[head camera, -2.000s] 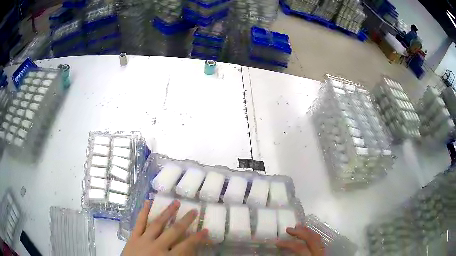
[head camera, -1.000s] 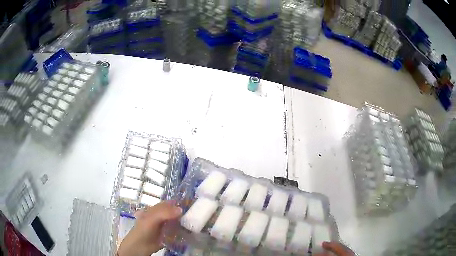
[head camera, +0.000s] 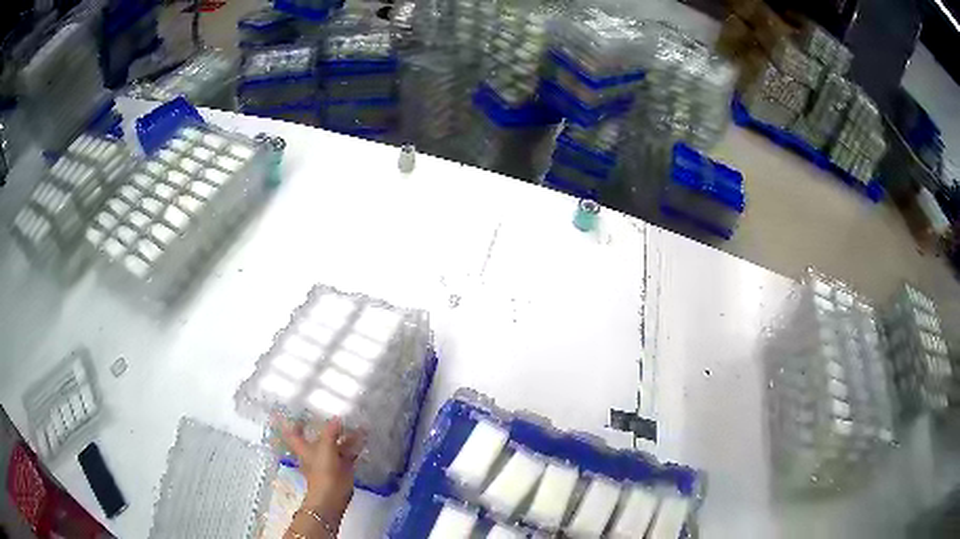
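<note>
A clear blister tray (head camera: 335, 353) with two rows of white units lies on top of the working tray stack, left of centre; blue shows at the stack's lower right side (head camera: 421, 416). My left hand (head camera: 321, 453) holds the clear tray's near edge. A blue blister tray (head camera: 568, 458) with white units (head camera: 553, 495) lies to the right of the stack, cut off by the bottom edge. My right hand is out of the picture. The top tray and the hand are slightly blurred.
Empty clear trays (head camera: 211, 484), a phone (head camera: 101, 479) and a small clear tray (head camera: 65, 405) lie at left. The far-left tray block (head camera: 174, 211) and right-hand stacks (head camera: 832, 390) flank the table. Teal rolls (head camera: 586, 215) stand at the far edge.
The clear tray has moved left from the near pile onto the left stack, uncovering the blue tray. My right hand has left the picture. The view has shifted.
</note>
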